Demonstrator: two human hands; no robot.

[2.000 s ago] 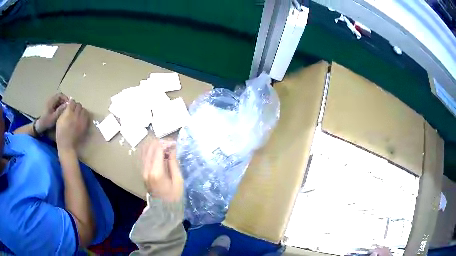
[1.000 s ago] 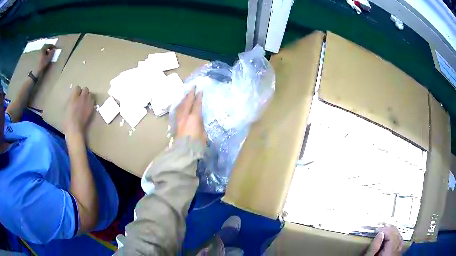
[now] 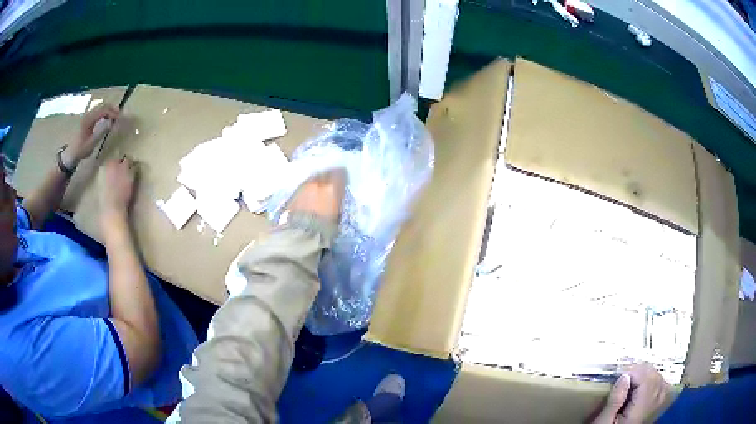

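Note:
My left hand (image 3: 319,197) reaches into or against the clear plastic bag (image 3: 385,166); its fingers are hidden by the bag and glare, so I cannot tell what it holds. White square pieces (image 3: 220,170) lie in an overlapping heap on the cardboard sheet (image 3: 157,124), left of the bag. My right hand (image 3: 637,396) is at the near edge of the open carton (image 3: 572,281), at the lower right, fingers bent over the rim. The carton is packed with white items.
A person in a blue shirt (image 3: 66,331) sits at the left with both hands over the cardboard. A metal post (image 3: 406,50) rises behind the bag. Raised carton flaps (image 3: 605,141) stand at the right. Tiny white bits (image 3: 217,238) lie near the heap.
My left hand has moved from beside the heap to the bag. My right hand has come into fuller view at the carton's edge. The other person's hands have moved apart.

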